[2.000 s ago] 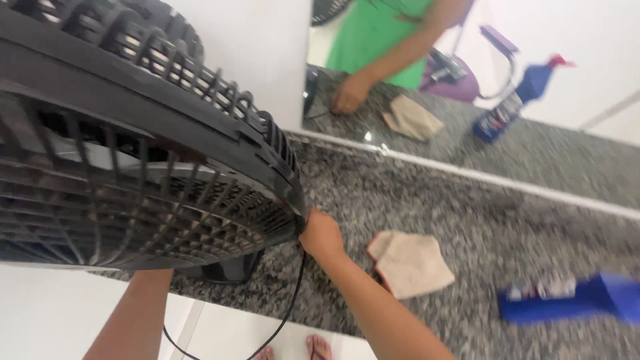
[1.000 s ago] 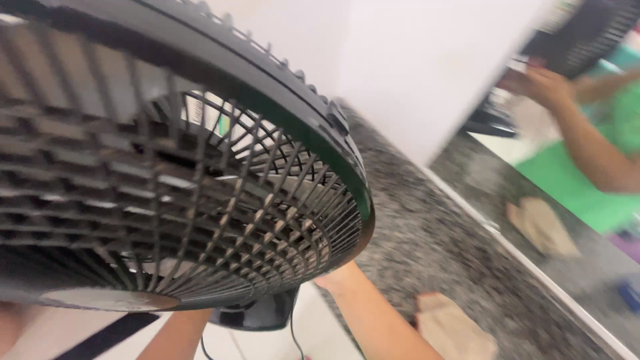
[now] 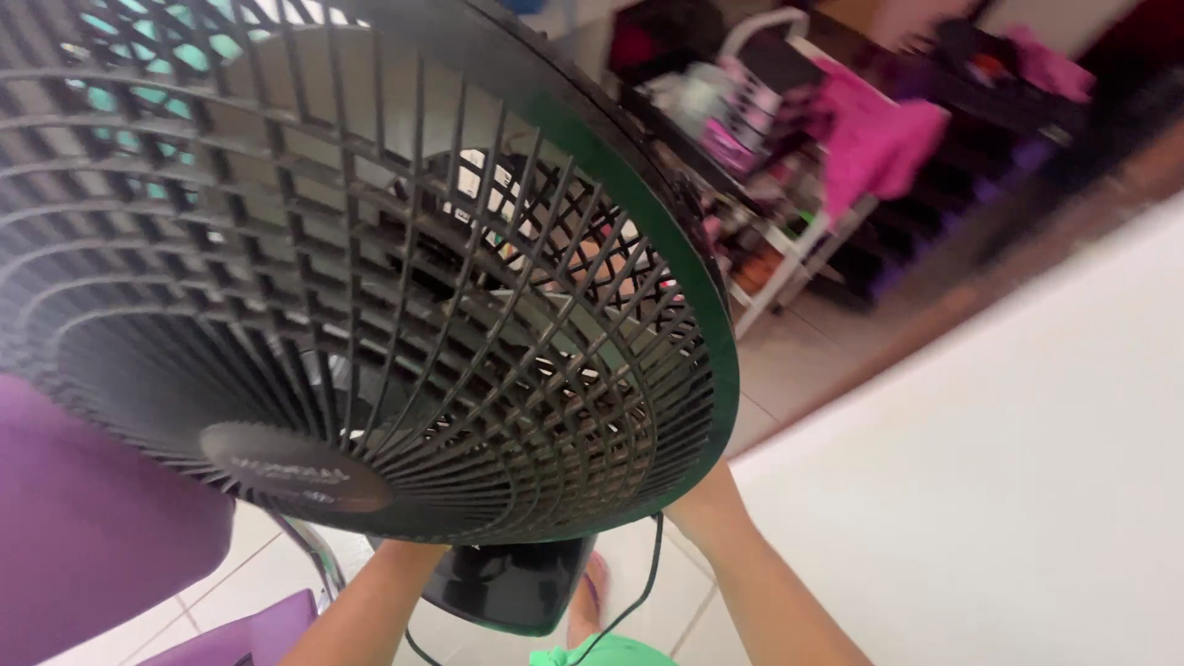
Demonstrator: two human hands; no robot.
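Observation:
A black electric fan (image 3: 444,305) with a round plastic grille fills the left and middle of the view, close to the camera. Its glossy black base (image 3: 509,585) shows beneath the grille, off the floor, and a black cord (image 3: 647,573) hangs in a loop. My right hand (image 3: 705,504) reaches behind the fan's lower right rim; the fingers are hidden. Of my left hand (image 3: 416,553) only the wrist side shows, under the lower rim beside the base, with the rest behind the grille. The fan is carried between both arms, but the exact grip cannot be seen.
At the left stands a purple chair (image 3: 102,527) with metal legs. A white wall (image 3: 999,462) fills the right. Beyond the fan is a white-framed cart (image 3: 786,231) holding assorted items, with a pink cloth (image 3: 879,139) draped on it. Pale floor tiles (image 3: 684,592) lie below.
The fan, over the granite counter earlier, is now over the tiled floor with my arms still around it. The view has turned away from the counter and mirror.

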